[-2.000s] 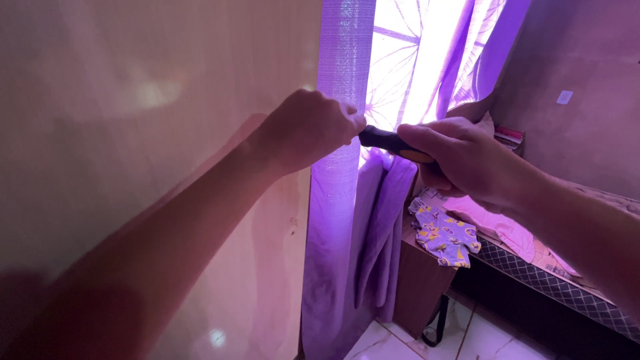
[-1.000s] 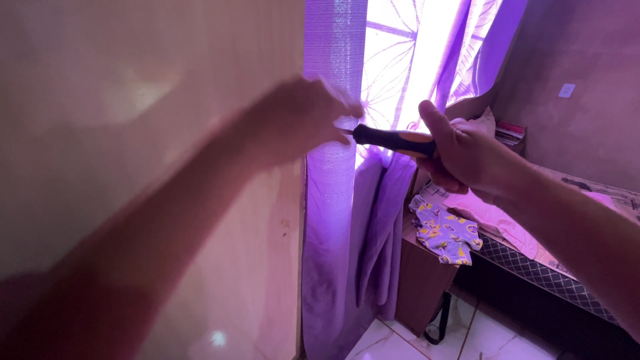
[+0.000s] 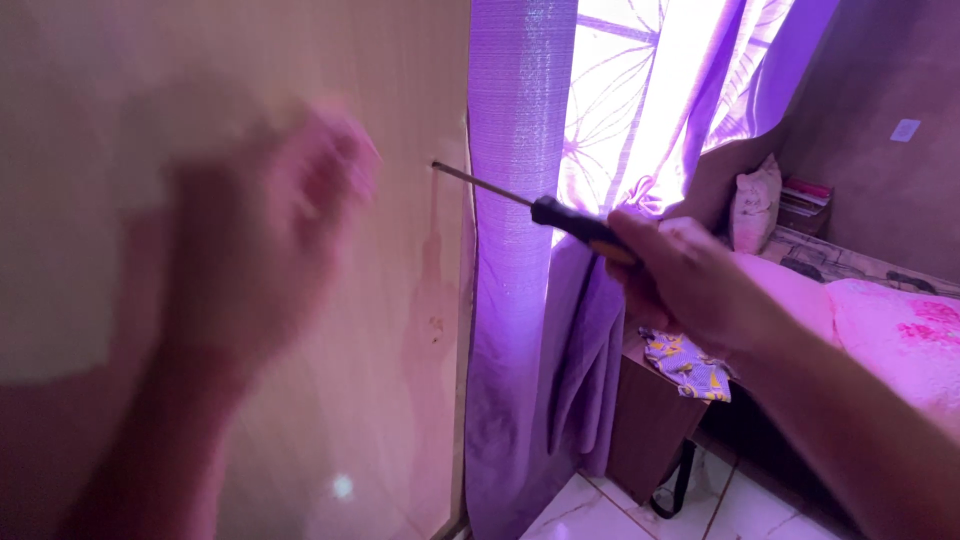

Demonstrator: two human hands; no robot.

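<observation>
My right hand is closed around the black and yellow handle of a screwdriver. The screwdriver's long metal shaft points left, and its tip meets a small dark spot near the right edge of a pale wood-grain panel. My left hand is blurred in front of the panel, left of the tip and apart from the tool. Its fingers look curled, but whether it holds anything cannot be told.
A purple curtain hangs beside the panel's edge, before a bright window. At right, a patterned cloth lies on a brown wooden cabinet; behind is a bed with a pink cover. A black strap hangs near the tiled floor.
My left hand has moved left, away from the screwdriver's tip end. The shaft, largely hidden before, now shows along its length. My right hand still holds the handle.
</observation>
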